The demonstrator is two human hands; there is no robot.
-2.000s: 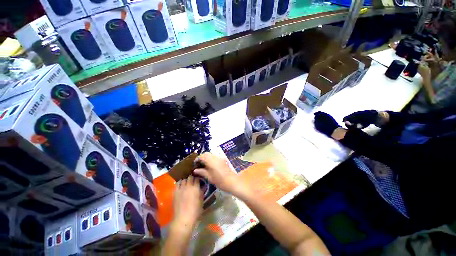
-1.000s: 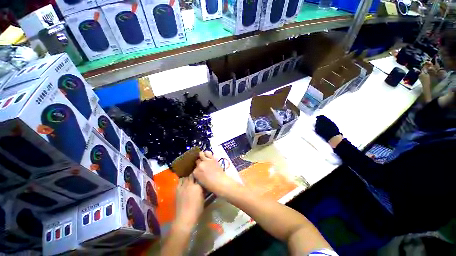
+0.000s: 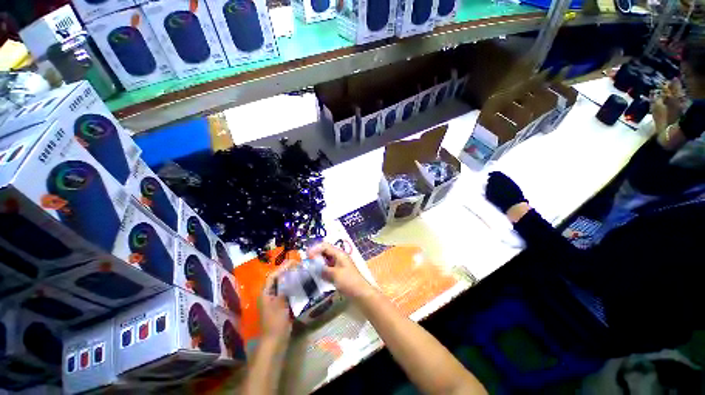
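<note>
A retail box (image 3: 310,291) stands on the bench in front of me, with its white printed top turned up and no brown flap showing. My left hand (image 3: 275,302) lies against its left side. My right hand (image 3: 338,270) holds its right upper edge. Both hands are bare and slightly blurred. Two open boxes (image 3: 403,202) with brown flaps up and bagged round units inside stand farther right. A tangled black cable pile (image 3: 255,193) lies behind the box.
Finished boxes (image 3: 151,254) are stacked tall at the left. An orange sheet (image 3: 413,276) lies right of my hands. A shelf (image 3: 309,50) with boxes crosses above. More open boxes (image 3: 514,123) stand beyond. A person's black-gloved hand (image 3: 504,191) rests on the bench at right.
The brown flap that stood up on the box is down, and its white top shows. My hands have moved apart to the box's sides. The other person's second gloved hand has left the bench.
</note>
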